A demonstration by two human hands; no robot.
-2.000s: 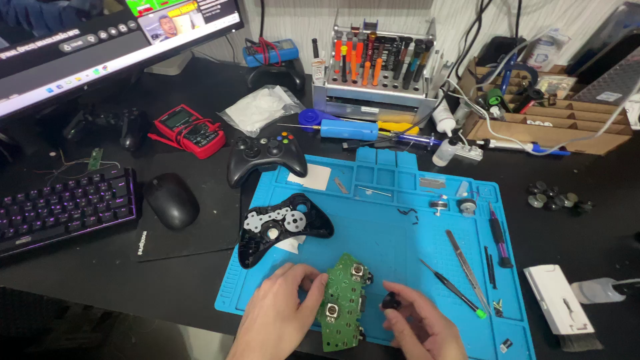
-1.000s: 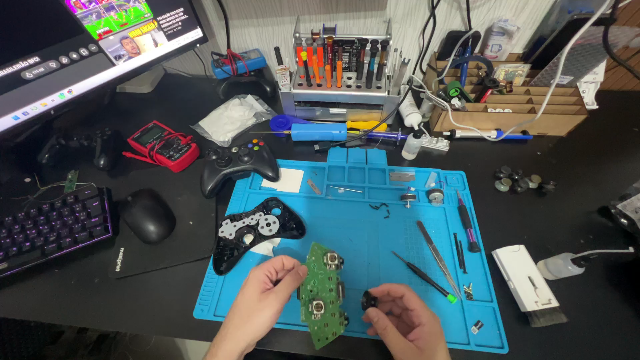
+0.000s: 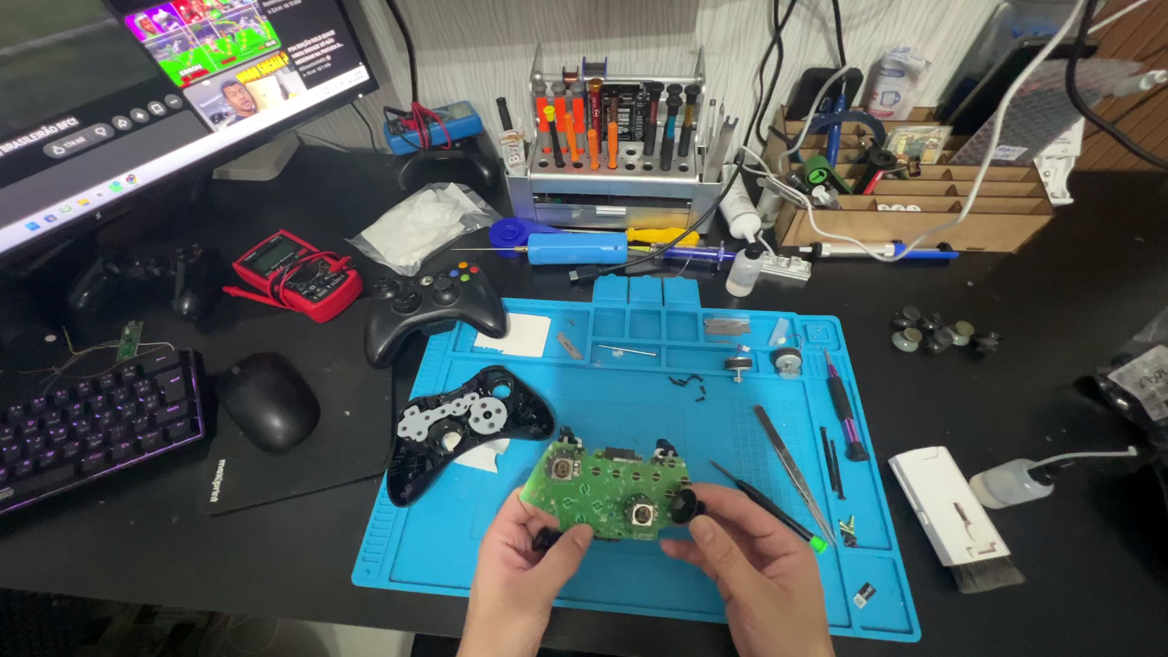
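Over the lower middle of the blue silicone work mat (image 3: 639,598), my left hand (image 3: 529,557) grips the lower left edge of a green gamepad circuit board (image 3: 598,493), its thumb on the face. A small black part shows beside that thumb. My right hand (image 3: 748,557) holds a black thumbstick cap (image 3: 686,506) between thumb and fingers at the board's right edge, near a bare joystick module (image 3: 641,514). A second module (image 3: 563,467) sits at the board's upper left. The open front shell of a gamepad (image 3: 465,429), with grey rubber button pads, lies on the mat to the left.
A black gamepad (image 3: 433,306) rests across the mat's upper left edge. Right of my hands lie a green-tipped screwdriver (image 3: 776,511), tweezers (image 3: 789,465) and small screws. A white brush (image 3: 949,511) lies right of the mat; a mouse (image 3: 269,401) and keyboard are at left.
The board, upright on end before, is now turned sideways with its joystick side facing up. My right hand has brought the black thumbstick cap from beside the board to its right edge.
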